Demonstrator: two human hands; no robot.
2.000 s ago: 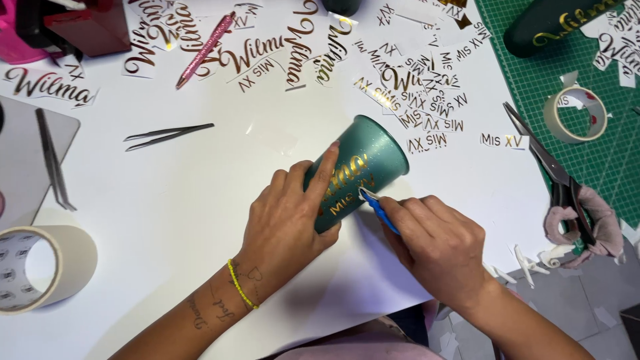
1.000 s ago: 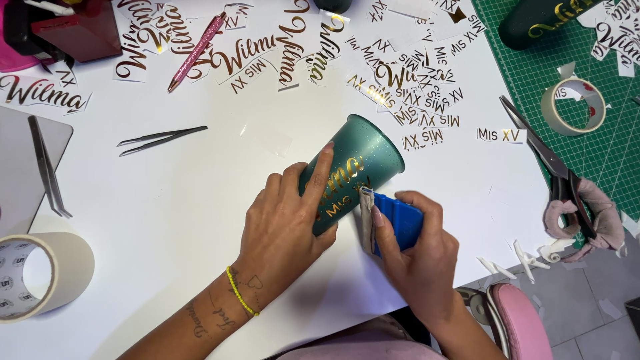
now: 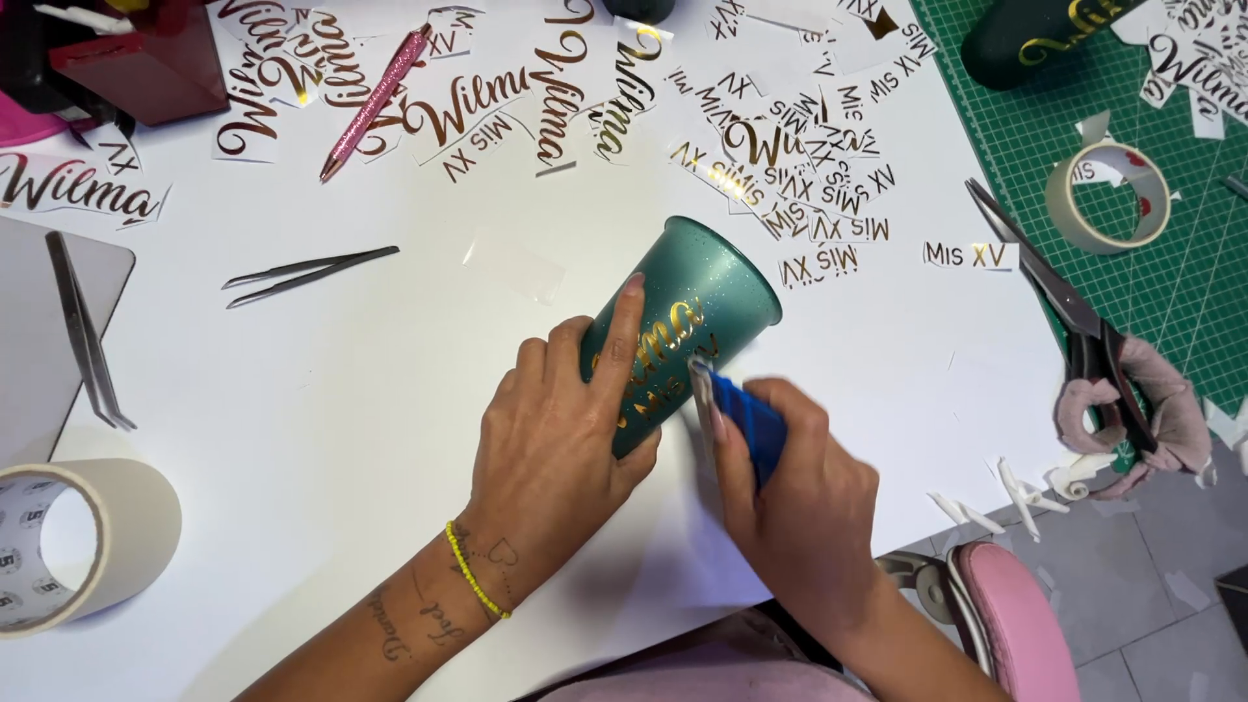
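Note:
A green plastic cup (image 3: 717,278) with gold lettering lies tilted on the white table, its wide rim up and to the right. My left hand (image 3: 561,419) grips it from the left, index finger stretched along its side and thumb near its base. In my right hand (image 3: 804,478) is a blue squeegee (image 3: 751,419) with a pale edge strip; a corner of that edge meets the cup beside the smaller line of lettering. My fingers hide part of the lettering.
Tweezers (image 3: 312,273) and more tweezers (image 3: 83,331) lie left, above a wide tape roll (image 3: 127,536). Lettering stickers (image 3: 829,175) and a pink pen (image 3: 375,102) are at the back. Scissors (image 3: 1072,312) and a masking tape roll (image 3: 1155,200) lie right, by a green cutting mat (image 3: 1024,117).
The blue squeegee has turned in my right hand since two seconds ago, and its edge now sits lower along the lettering than one second ago. My left hand keeps hold of the cup.

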